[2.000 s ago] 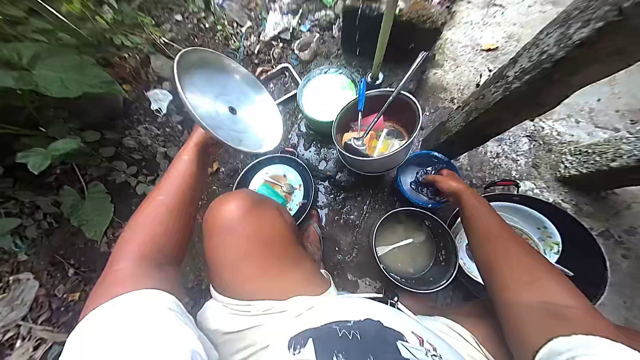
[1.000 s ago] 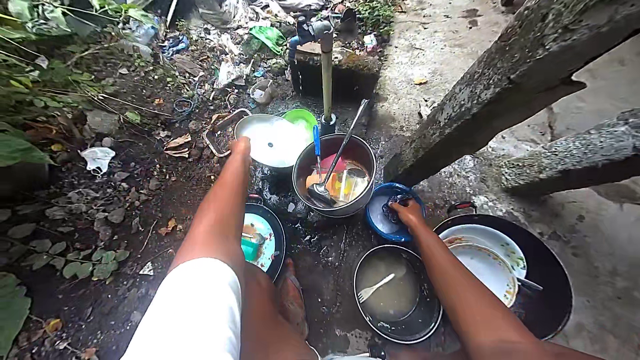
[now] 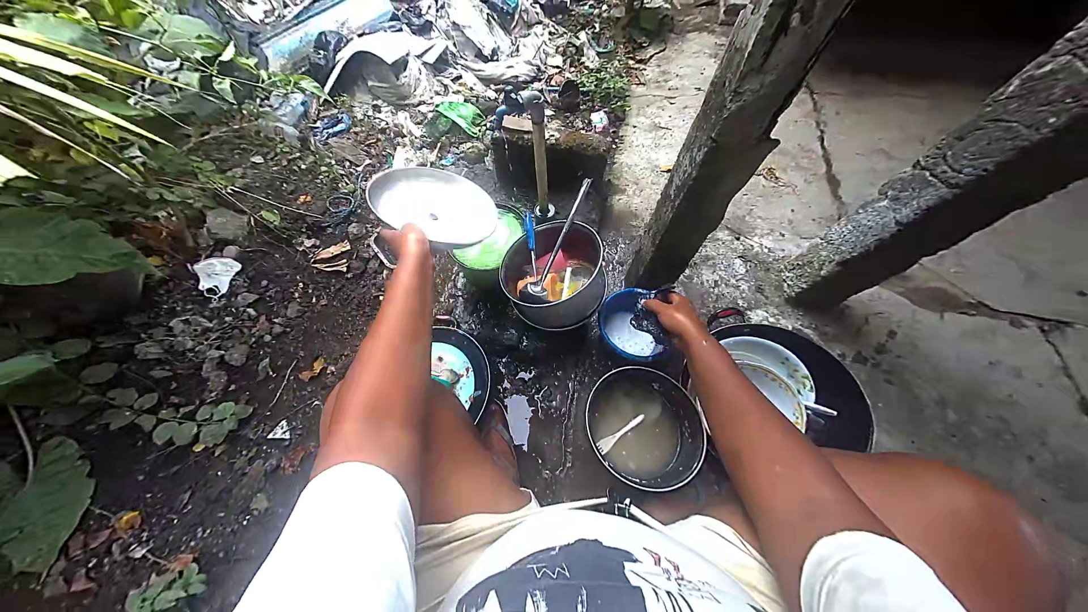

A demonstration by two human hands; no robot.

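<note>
My left hand grips the near rim of a round metal pot lid, raised over the ground at the left of a green bucket. At the right, my right hand reaches into a blue bowl of whitish, sudsy water, its fingers on a dark scrubbing mesh. Between the hands stands a metal pot holding a ladle, a blue-handled utensil and other items. Nearer me, a dark pot holds cloudy water and a white plastic fork.
Plates lie in a wide black pan at the right. Another pan with a plate is beside my left leg. Behind the pots stands a tap pipe. Wooden posts slant in at the right; litter lies beyond.
The lid in my left hand, over the green bucket a second ago, is now held up more to its left. My right hand stays at the blue bowl. The view has shifted.
</note>
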